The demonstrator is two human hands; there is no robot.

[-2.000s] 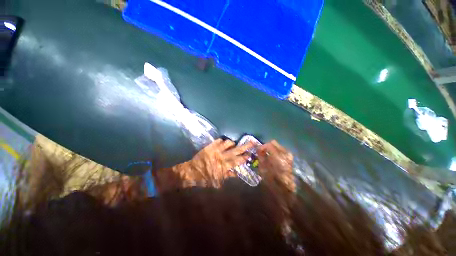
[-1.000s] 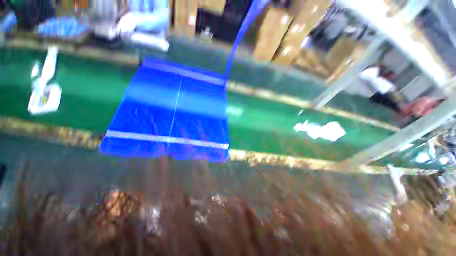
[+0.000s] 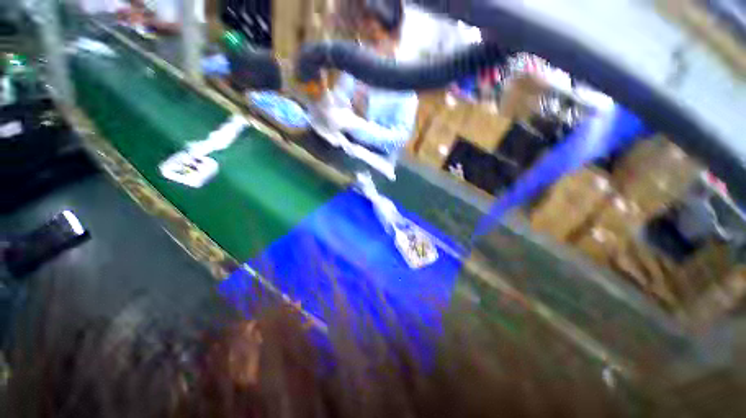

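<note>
A white open-cased unit (image 3: 417, 248) lies on the blue mat (image 3: 327, 245), with its shiny bagged cord trailing up and left. A second white unit (image 3: 190, 169) lies on the green belt (image 3: 270, 196) at the left, its bagged cord pointing up and right. Dark parts show inside both cases. Brown hair-like strands cover the lower view. A blurred skin-coloured patch low at left of centre may be my left hand, but its fingers cannot be made out. My right hand is not visible.
A black device (image 3: 49, 241) lies on the dark bench at left. A person in light blue (image 3: 380, 114) works across the belt. A dark ribbed hose (image 3: 401, 69) crosses the top. Cardboard cartons (image 3: 572, 204) stand behind at right, near a blue strip.
The view has lifted and tilted from the bench towards the belt and hall. Both hands, seen earlier at a unit, are no longer clearly visible. A unit now shows on the blue mat.
</note>
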